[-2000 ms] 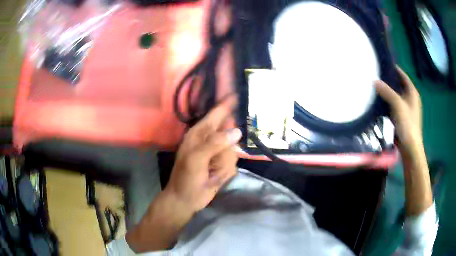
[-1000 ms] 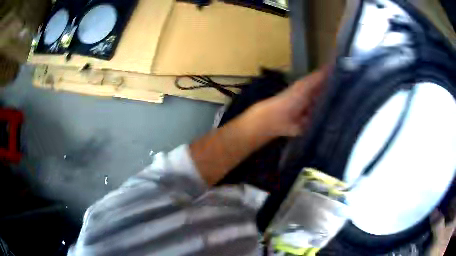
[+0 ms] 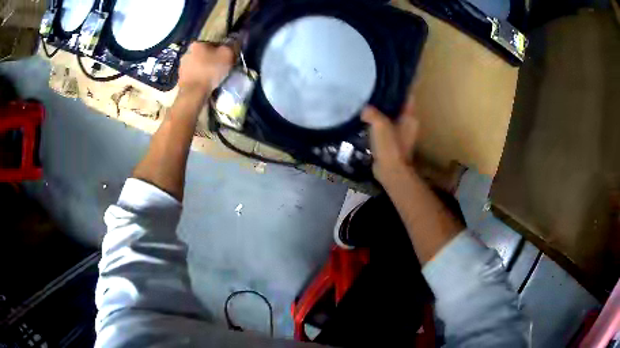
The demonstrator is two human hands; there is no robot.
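Observation:
A black square housing [image 3: 401, 41] with a pale round disc [image 3: 318, 71] is over the cardboard, in the upper middle of the view. A yellow-edged power supply board [image 3: 235, 99] is at its left corner and a control board [image 3: 345, 155] with a white part at its near corner. My left hand [image 3: 206, 66] is shut on the housing's left edge. My right hand [image 3: 393, 136] holds its right near side, thumb on top by the disc. Black power cord [image 3: 251, 155] hangs along the near edge. Whether the housing touches the cardboard, I cannot tell.
Other black units [image 3: 146, 27] with pale discs lie at the upper left; another unit [image 3: 503, 30] is at the upper right. Brown cardboard [image 3: 462, 102] lies beneath. A tall brown carton [image 3: 564, 136] stands right. A red stool [image 3: 333, 282] and a cable [image 3: 248, 293] are near me.
The view has turned from the red surface to the cardboard on the floor. The housing has moved there with my hands. Both hands now show on it; one second ago only my left hand clearly did.

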